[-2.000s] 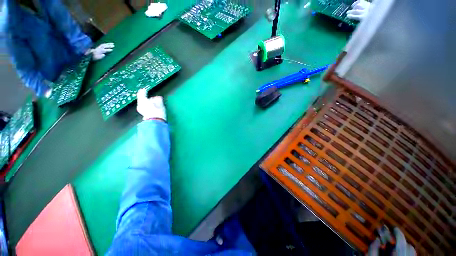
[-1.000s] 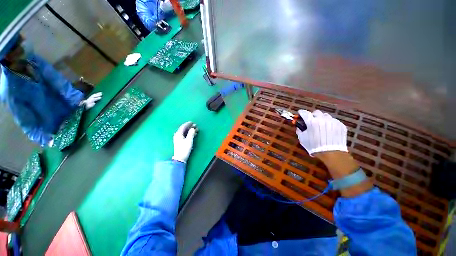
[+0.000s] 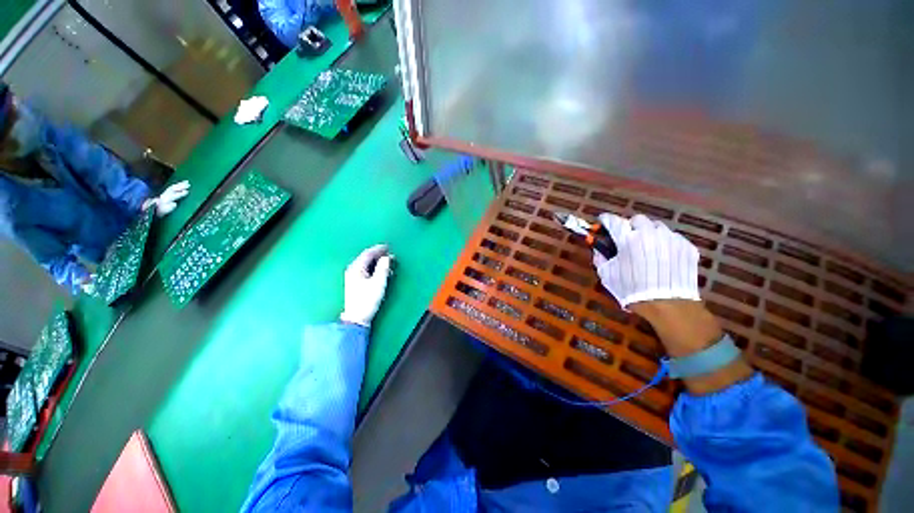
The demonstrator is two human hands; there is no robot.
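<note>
My right hand [image 3: 649, 263], in a white knitted glove with a blue-grey wrist strap, holds the flush cutters [image 3: 586, 231] over the orange-brown slotted grate [image 3: 561, 346]. The cutters have orange and black handles, and their metal jaws point up and left. Silvery clippings show in several slots. My left hand [image 3: 367, 285], gloved, rests on the green mat [image 3: 291, 346] near its edge by the grate. It holds nothing that I can see, its fingers loosely curled. A green printed circuit board [image 3: 225, 236] lies on the dark conveyor strip, left of my left hand.
A translucent panel [image 3: 651, 100] stands over the grate's far side. A black block [image 3: 427, 198] lies beside the grate. Another board [image 3: 337, 101] lies farther up the line. A person [image 3: 60, 190] in blue is at the left with a board. A red-pink sheet [image 3: 135, 481] lies at the lower left.
Since two seconds ago, my left hand has come off the board onto the mat, and my right hand with the cutters has moved up over the grate. The view has turned right.
</note>
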